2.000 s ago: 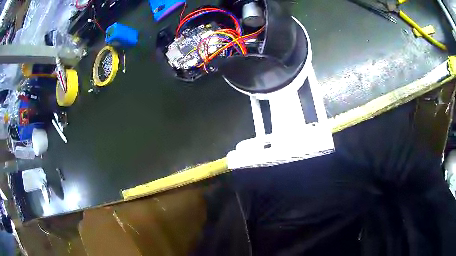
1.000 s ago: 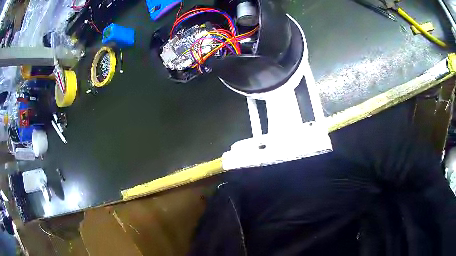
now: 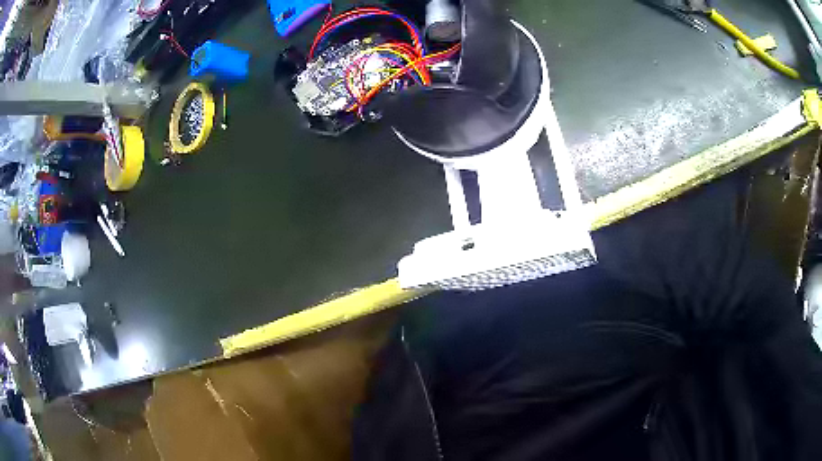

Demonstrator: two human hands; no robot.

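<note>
Neither of my hands is in view. A white housing (image 3: pixel 505 194) with two struts lies on the bench, its flat ribbed end at the yellow-taped front edge. A glossy black shell (image 3: pixel 460 122) sits inside its white ring. An open black cover (image 3: pixel 338 126) lies beside the shell and holds a silvery circuit board (image 3: pixel 333 85). Thin red, orange, yellow and blue lead wires (image 3: pixel 397 67) run from the board toward the shell. A grey metal cylinder (image 3: pixel 442 20) shows in the shell, cut off by the top edge.
A blue block (image 3: pixel 219 60), a tape ring holding silvery bits (image 3: pixel 205 122) and a solid yellow roll (image 3: pixel 129 160) lie left. A grey bar (image 3: pixel 54 97) crosses there. Yellow-handled pliers (image 3: pixel 753 45) lie upper right. Dark clothing (image 3: pixel 577 369) is below the yellow-taped edge (image 3: pixel 315 317).
The view has shifted a little. The housing sits slightly higher in the picture and more of its ribbed end face shows. The dark clothing below has changed shape slightly. No hand has appeared.
</note>
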